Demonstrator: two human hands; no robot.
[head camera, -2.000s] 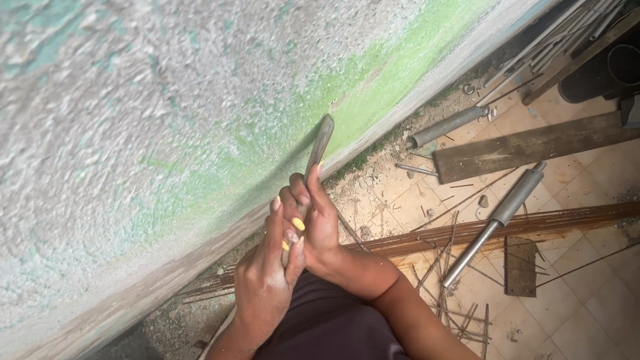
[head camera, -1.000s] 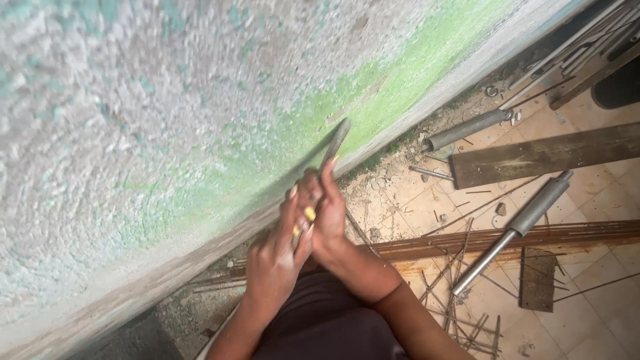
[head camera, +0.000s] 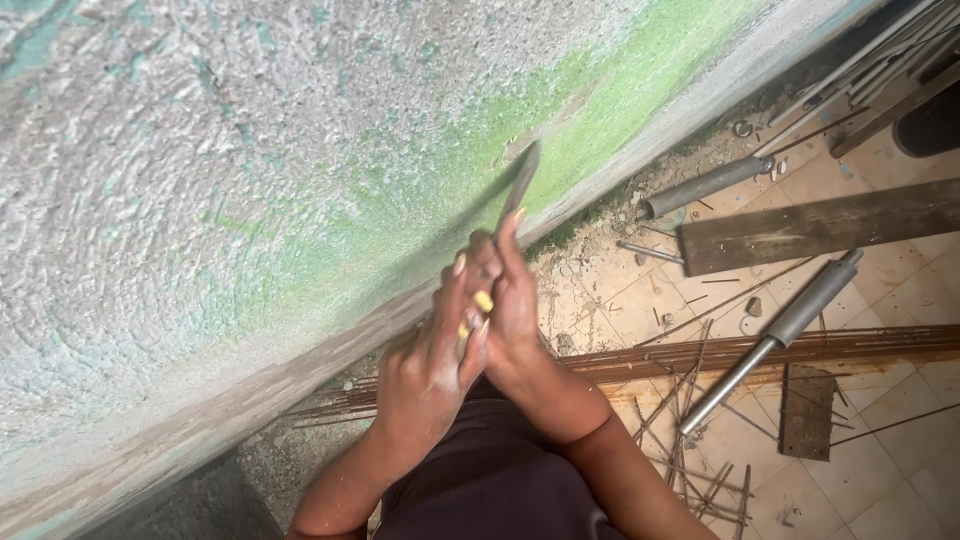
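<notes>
A flat metal scraping blade (head camera: 523, 174) points up and away from me, its tip at or very near the green-painted part of a rough wall (head camera: 592, 112). My right hand (head camera: 512, 300) is closed around its lower part, a finger lying along the blade; the grip itself is hidden. Against the palm side of that hand rests my left hand (head camera: 431, 360), its fingers bent around the right hand's fingers. Whether the left one also touches the tool cannot be told. Grey and turquoise patches show on the wall beside the green, and a bare strip lies just past the tip.
On the tiled floor (head camera: 862, 487) right of me lie a wooden plank (head camera: 810, 229), two metal cylinders with rods (head camera: 810, 307), a bundle of rusty rods (head camera: 885, 345), scattered rod pieces and a small wooden block (head camera: 806, 412). Rubble lines the wall's foot. Pale pipes (head camera: 862, 67) lie top right.
Both hands and the blade stay together at the green area, with only small shifts along the wall. The view has moved slightly.
</notes>
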